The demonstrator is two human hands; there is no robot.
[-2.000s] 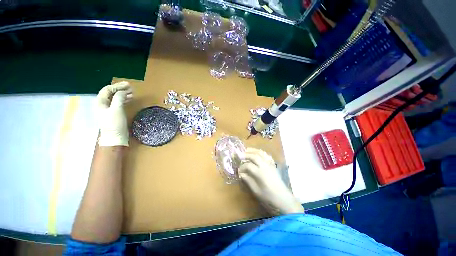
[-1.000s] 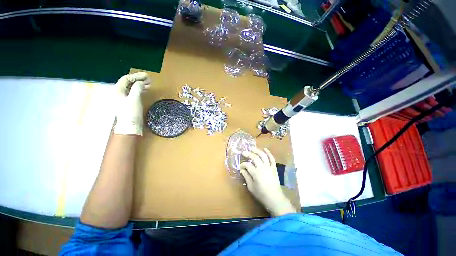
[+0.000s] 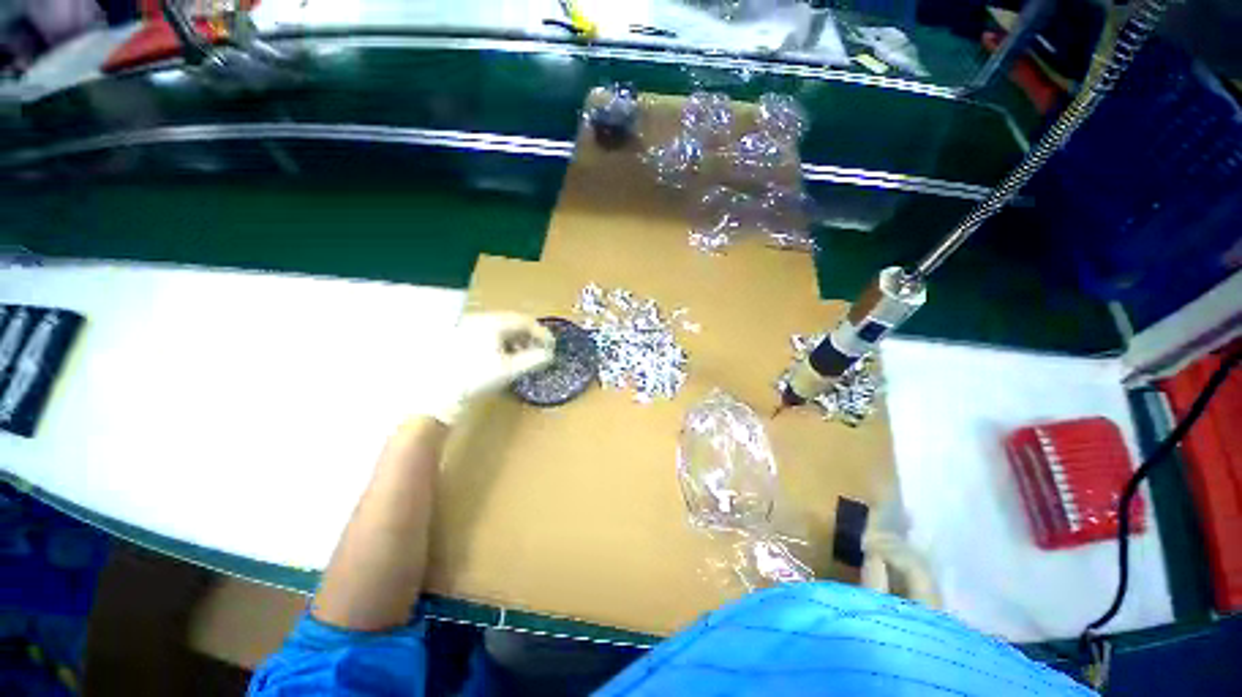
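Observation:
A clear plastic housing [image 3: 727, 463] lies on the cardboard mat [image 3: 599, 504], with another clear piece [image 3: 774, 556] at its near edge. My left hand [image 3: 501, 357], gloved, is over the left part of the screw dish [image 3: 561, 370], fingertips curled together; whether they pinch a screw cannot be told. My right hand [image 3: 899, 561], gloved and blurred, is low at the mat's right edge beside a small dark pad [image 3: 850, 531]; its fingers are unclear. The electric screwdriver [image 3: 855, 341] hangs over a pile of small metal fittings. A larger pile of fittings [image 3: 638, 347] lies beside the dish.
Loose clear pieces [image 3: 729, 143] and a dark round bundle [image 3: 614, 116] are at the mat's far end. A red ribbed tray [image 3: 1069, 479] sits on the white bench at right, with a black cord [image 3: 1126, 545] hanging across it. A black tray [image 3: 34, 368] is at far left.
My left hand has moved right onto the dish. My right hand has left the clear housing and moved right and nearer. The view has shifted, and a second clear piece shows by the housing.

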